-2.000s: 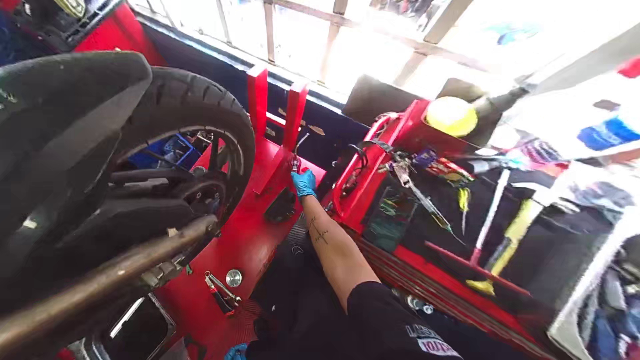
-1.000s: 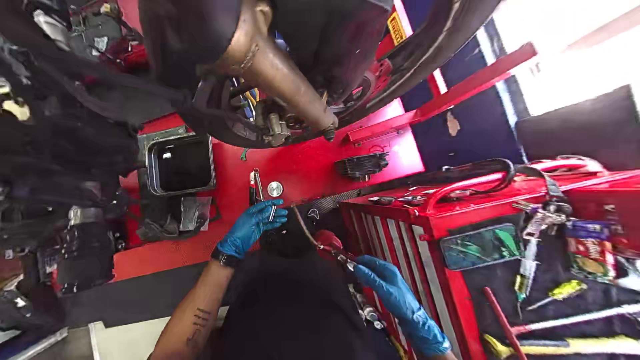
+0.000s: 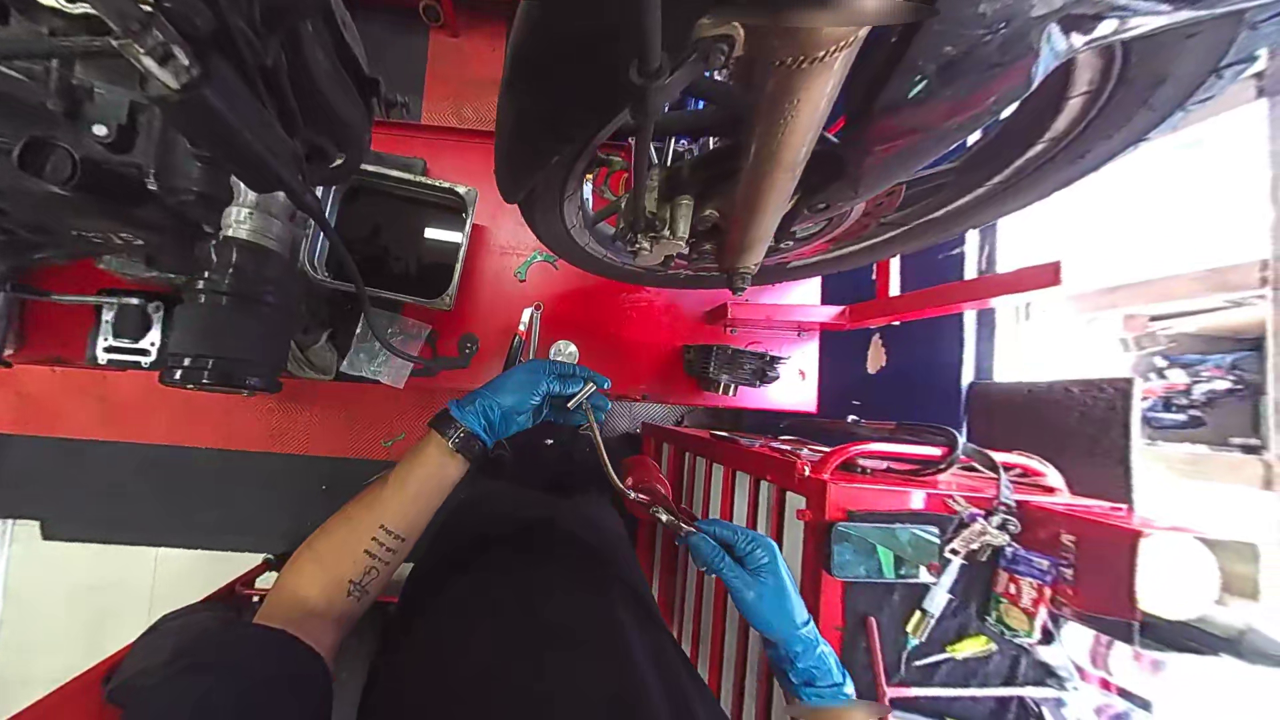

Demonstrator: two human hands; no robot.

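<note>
My left hand (image 3: 540,402), in a blue glove with a black watch at the wrist, holds a small metal cylinder (image 3: 582,396) between its fingers. The curved metal spout (image 3: 602,452) of what looks like a red pump oil can (image 3: 648,480) ends at this cylinder. My right hand (image 3: 752,580), also blue-gloved, grips the can's metal handle end. Just beyond my left hand, a round metal part (image 3: 563,352) lies on the red platform (image 3: 640,320) beside a wrench (image 3: 536,326) and a red-and-black-handled tool (image 3: 519,338).
Above the platform hangs a motorcycle wheel (image 3: 1000,190). A finned engine cylinder (image 3: 733,367), a green gasket piece (image 3: 535,264), a metal-rimmed tray (image 3: 460,245) and a plastic bag (image 3: 386,346) lie there. At right stands a red tool chest (image 3: 826,500) bearing a phone (image 3: 886,551) and tools.
Two seconds ago one gloved hand reached out by the red upright bars. Since one second ago both hands have kept the small cylinder and the oil can. The view has swung strongly.
</note>
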